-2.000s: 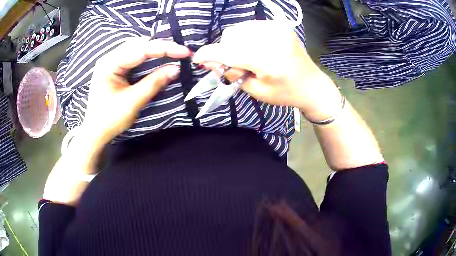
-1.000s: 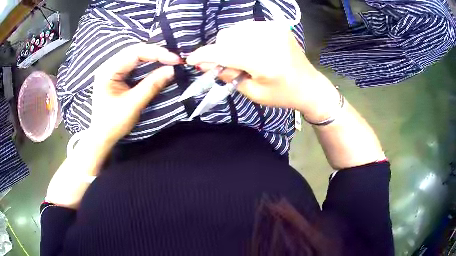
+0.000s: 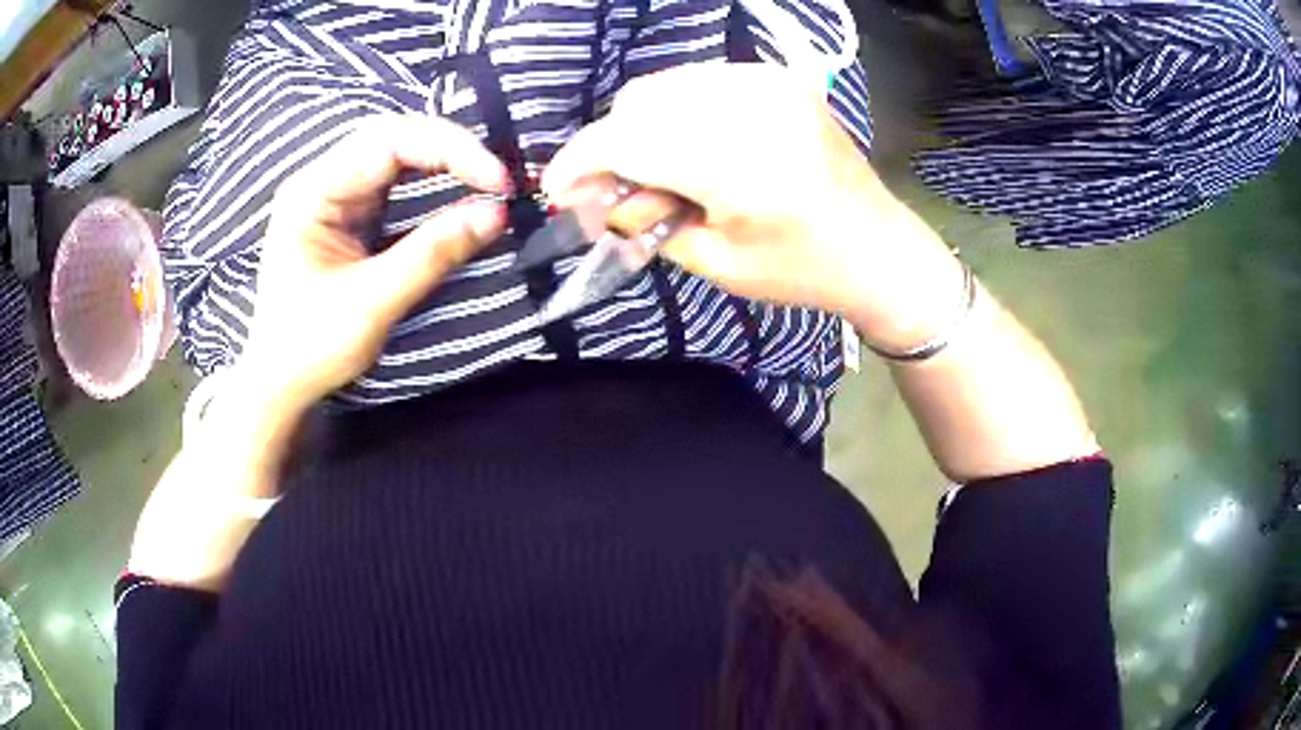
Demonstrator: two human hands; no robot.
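Observation:
A navy-and-white striped garment (image 3: 471,321) lies bunched over the lap, with narrow dark tapes running across its stripes. My left hand (image 3: 343,243) pinches one dark tape (image 3: 492,114) between thumb and forefinger. My right hand (image 3: 756,186) touches the same tape with its fingertips, just right of the left fingertips. It also holds small scissors (image 3: 592,278), whose silver blades point down and left over the garment. The finger loops are mostly hidden by the hand. Any thread is too small to tell.
A pink perforated basket (image 3: 107,300) stands at the left. A tray of small dark and red items (image 3: 121,114) is at the upper left. More striped garments (image 3: 1127,129) are heaped at the upper right, and another striped piece (image 3: 32,414) is at the left edge.
The pinched tape and the fingertips have shifted slightly down. The scissor blades have turned a little, and one now looks darker. The right hand still holds the scissors.

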